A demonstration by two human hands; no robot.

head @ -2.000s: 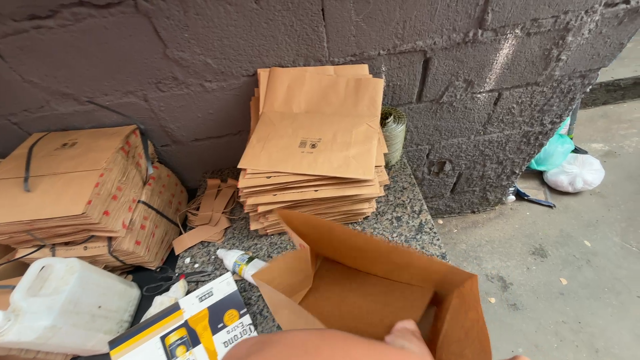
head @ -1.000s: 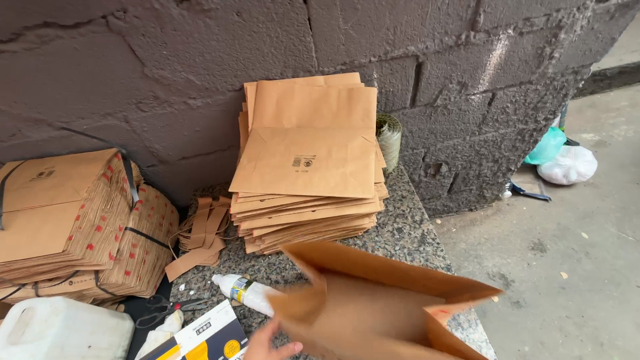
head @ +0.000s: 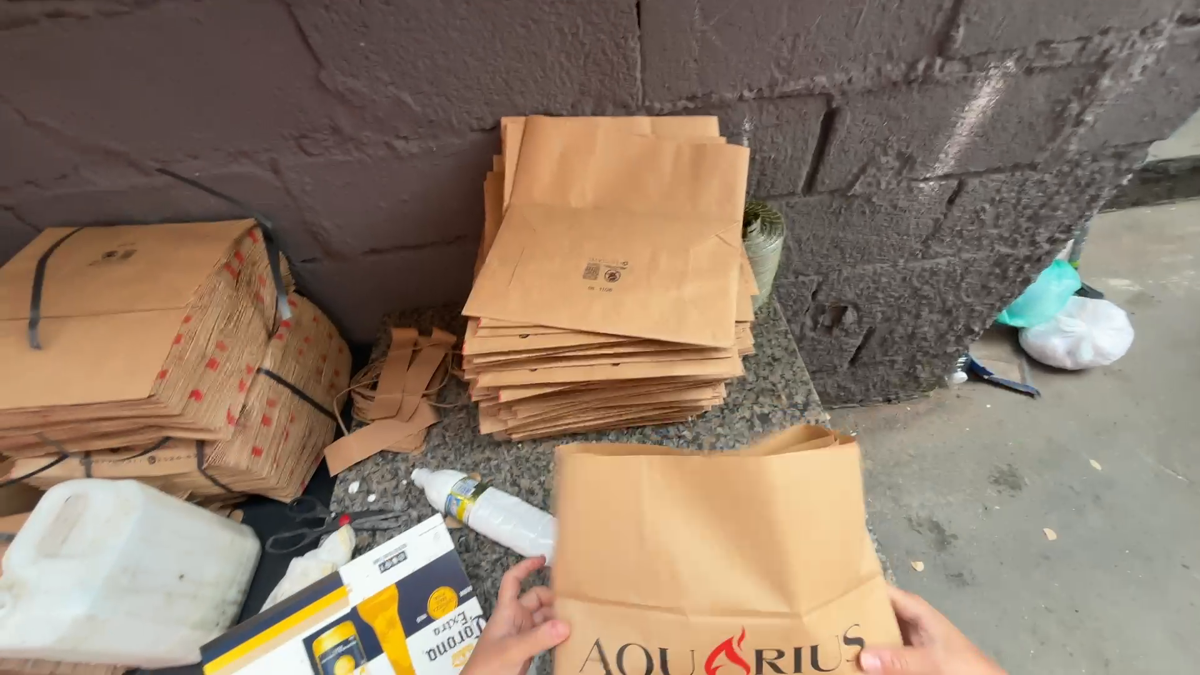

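A brown kraft paper bag (head: 722,534) with printed writing stands upright between my hands at the bottom of the head view, its mouth partly spread. My right hand (head: 928,637) grips its lower right side, thumb on the front face. At the lower left side is my left hand (head: 520,619), its thumb against the bag's edge and its fingers bent; whether it grips the paper is unclear. Behind the bag, a pile of flat paper bags (head: 609,253) rests on the granite slab (head: 787,384). A white glue bottle (head: 497,516) lies on its side left of the bag.
Strapped bundles of paper bags (head: 122,328), paper strips (head: 403,384), scissors (head: 309,525), a white plastic jug (head: 131,562) and a printed beer carton (head: 375,609) are at left. A green roll (head: 764,253) stands by the wall (head: 422,122). Plastic bags (head: 1078,333) lie on the floor at right.
The held bag has turned from tilted, with its inside showing, to upright with its printed face showing. My right hand has come into view at its right side.
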